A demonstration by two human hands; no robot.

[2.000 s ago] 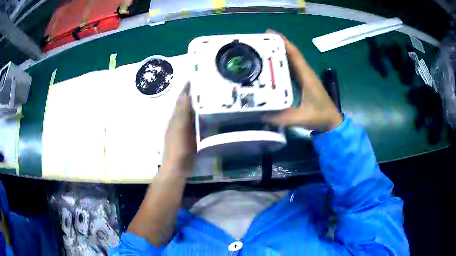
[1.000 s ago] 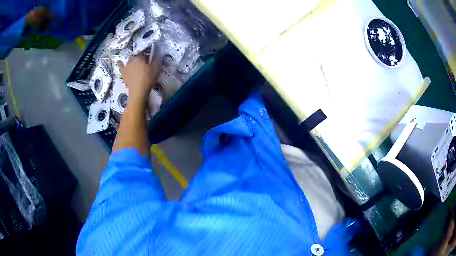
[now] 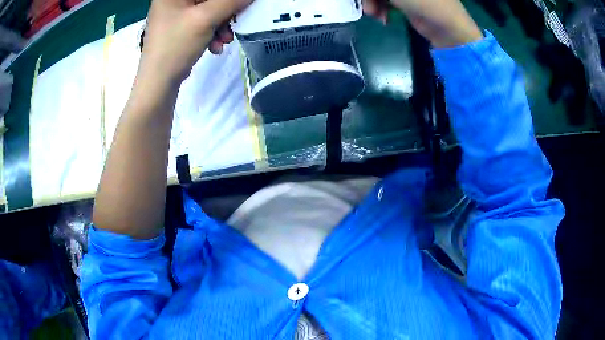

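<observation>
The white mini projector (image 3: 298, 41) is at the top centre, its upper part cut off by the picture's edge. Its slotted vent and port holes face me. Its round stand base (image 3: 308, 91) tilts toward me. My left hand (image 3: 192, 26) is at its upper left, with curled fingers beside the housing. My right hand (image 3: 424, 13) is at its upper right. The top edge cuts off both hands, so what the fingertips hold is hidden. The lens face and any front panel there are out of view.
White sheets with yellow tape (image 3: 73, 116) lie on the green bench (image 3: 391, 126) at left. Black clips or straps (image 3: 334, 136) are at the bench's front edge. Dark pads (image 3: 564, 73) and crumpled clear plastic (image 3: 590, 40) lie at right.
My left hand has come back from the crate of front panels to the projector. The view has swung from the crate to the bench. My right hand is now beside the projector's upper right.
</observation>
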